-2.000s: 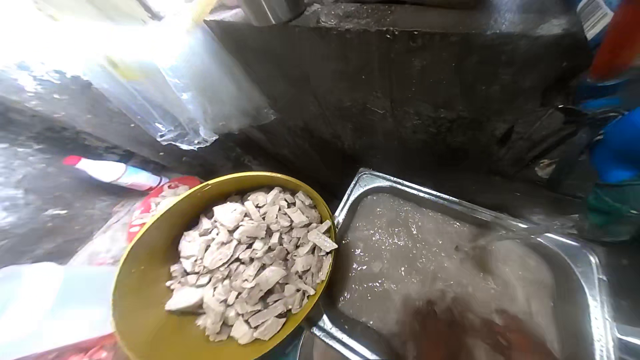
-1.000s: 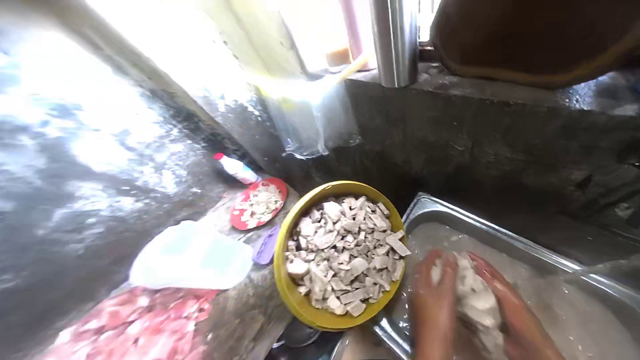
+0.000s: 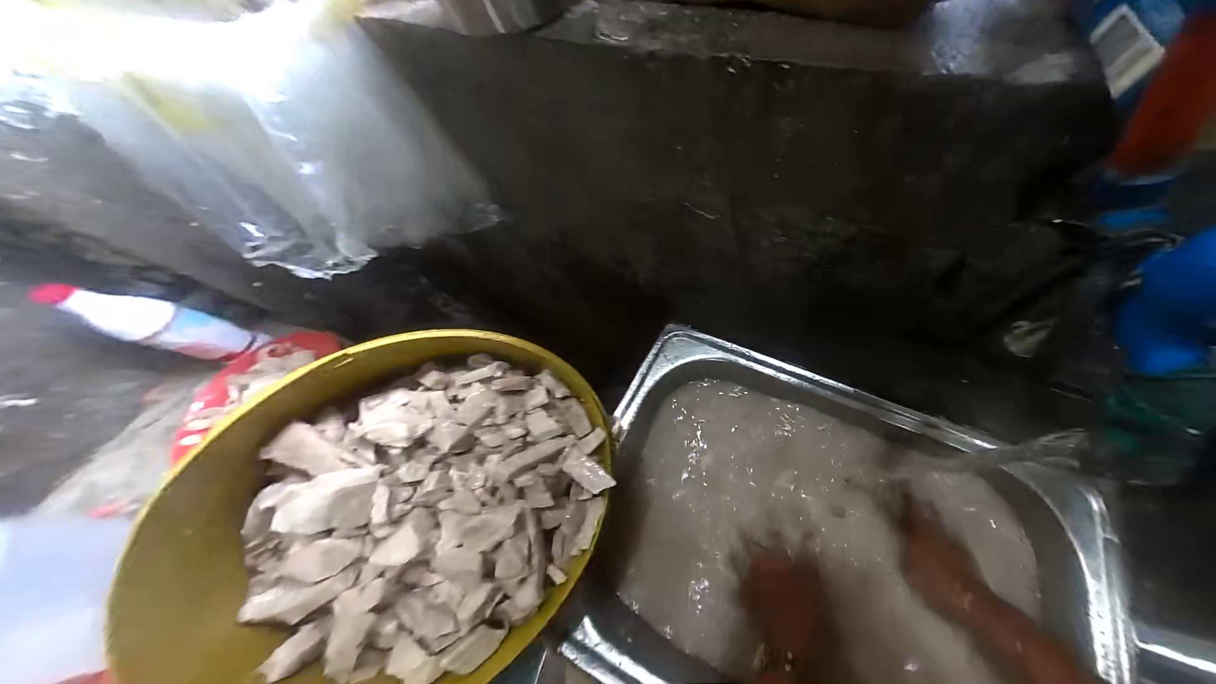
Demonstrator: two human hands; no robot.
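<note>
A metal basin (image 3: 874, 408) filled with cloudy grey-brown water (image 3: 750, 456) takes up the lower right. My left hand (image 3: 784, 589) reaches into this water near the basin's middle, its fingers under the murky surface. To its right, my right hand (image 3: 926, 541) is also sunk in the water, with the wrist and forearm showing. Whether either hand holds something is hidden. Left of the basin, close against its rim, stands a yellow plastic tub (image 3: 180, 532) with many pale, flat broken pieces (image 3: 446, 513) heaped in it.
A white bottle with a red cap (image 3: 152, 318) lies beside a red plate (image 3: 214, 404) of pale pieces at the left. A clear plastic bag (image 3: 323, 171) hangs above them. A dark wall (image 3: 741, 190) rises behind the basin, and blue items (image 3: 1168, 304) are at the right.
One second ago both hands were above the water around a pale, wet lump; now they are down in the water and the lump is out of sight. The view has shifted noticeably.
</note>
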